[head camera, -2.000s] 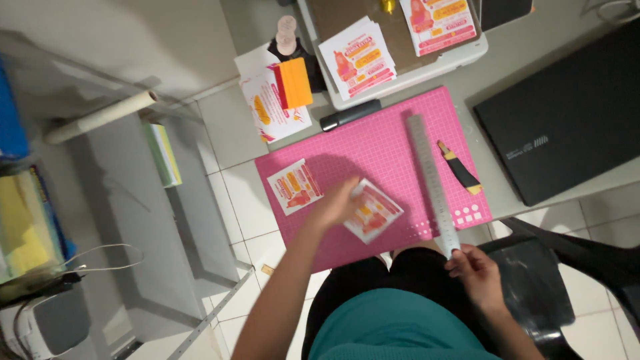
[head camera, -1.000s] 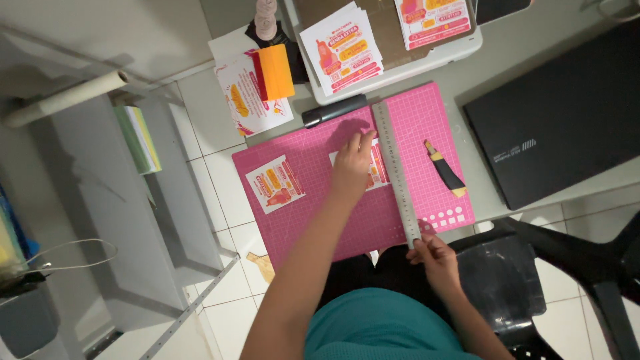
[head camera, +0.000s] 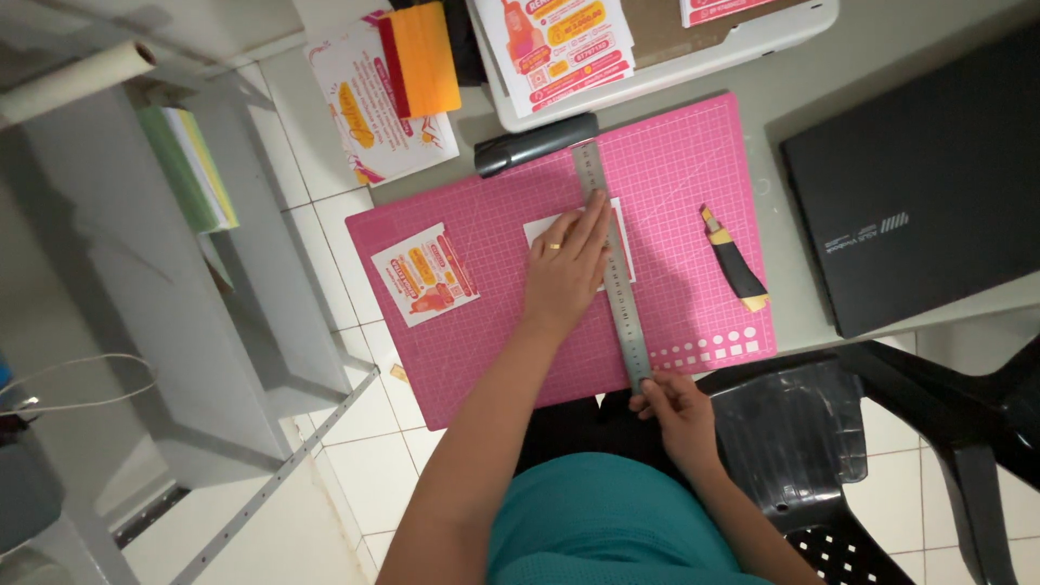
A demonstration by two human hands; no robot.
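My left hand (head camera: 566, 264), a ring on one finger, presses a steel ruler (head camera: 621, 305) and a printed flyer (head camera: 626, 258) against the pink cutting mat (head camera: 504, 341). The ruler lies across the flyer near its right edge; my hand hides much of the print. At the ruler's lower end, by the mat's near edge, my right hand (head camera: 676, 404) pinches it between thumb and fingers. Another printed flyer (head camera: 426, 276) lies on the mat's left part. A black and yellow utility knife (head camera: 734, 264) rests on the right part, its tip pointing away from me.
A black stapler (head camera: 536, 145) touches the mat's far edge. Beyond stand a white printer (head camera: 666, 85) with printed sheets (head camera: 561, 49) and an orange and red squeegee (head camera: 418, 61) on a printed sheet. A black laptop (head camera: 926, 179) is at right, a black plastic chair (head camera: 788, 439) below, grey shelves (head camera: 187, 284) left.
The ruler, earlier held to the right of the flyer, now lies over the flyer's right part. My left hand has moved from the flyer's upper part onto ruler and flyer.
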